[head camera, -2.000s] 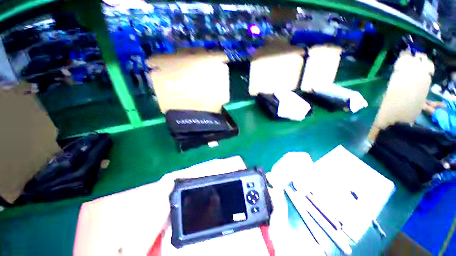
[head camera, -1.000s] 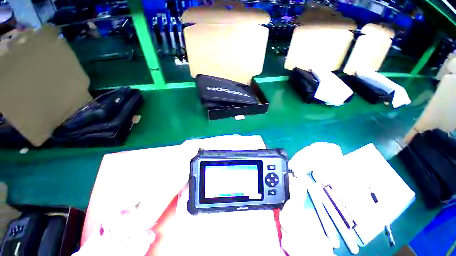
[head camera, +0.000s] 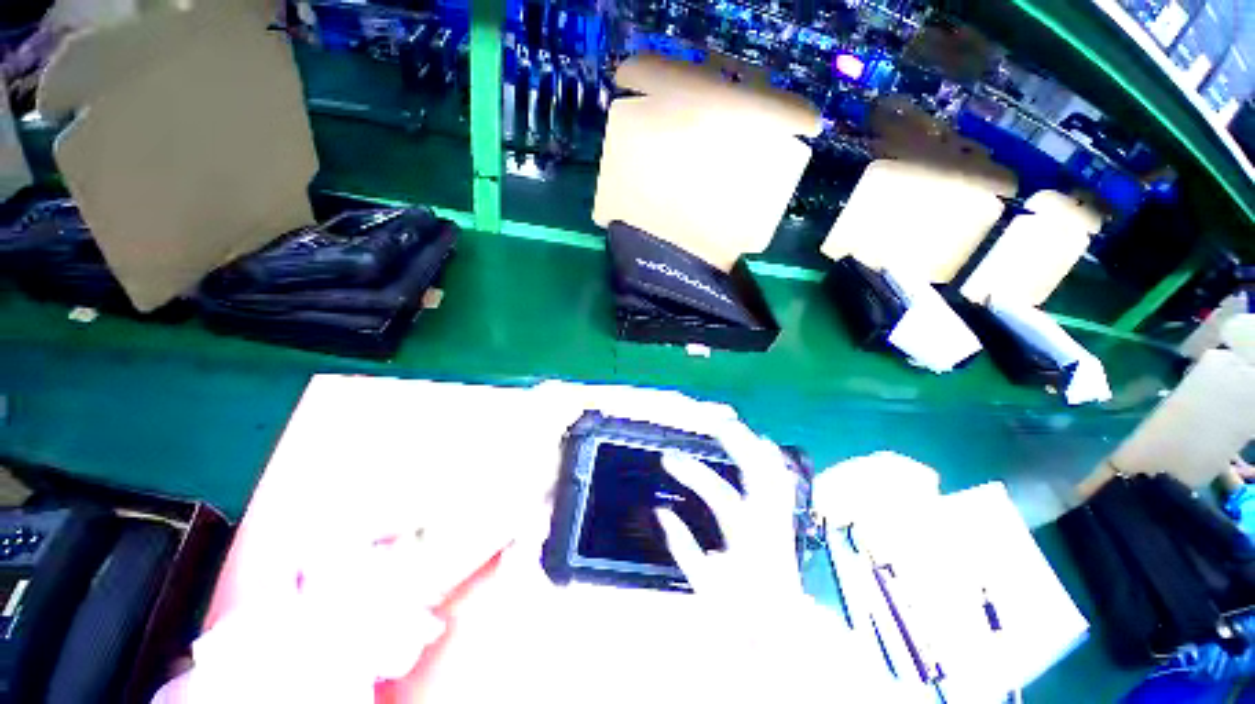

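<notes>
The diagnostic scan tool [head camera: 622,506] lies screen up on the white and pink-red work mat [head camera: 351,440]. Its screen is dark with a small pale mark. My right hand [head camera: 736,516], washed out by glare, is over the tool's right part with its fingers apart across the screen. It hides the button pad. My left hand [head camera: 324,626] is a blurred, overexposed shape at the lower left over the mat, left of the tool and apart from it. Its fingers cannot be made out clearly.
Open retail boxes with tan lids [head camera: 709,158] stand along the back. A carry case [head camera: 674,275] lies in one. Another open box [head camera: 179,591] is at lower left. Right of the mat are a crumpled white cloth [head camera: 874,481], slim sticks [head camera: 902,605] and a paper [head camera: 1018,591].
My right hand has come in over the tool's right side. The screen, dark first and then lit white, is dark again with a small mark. The camera view has shifted.
</notes>
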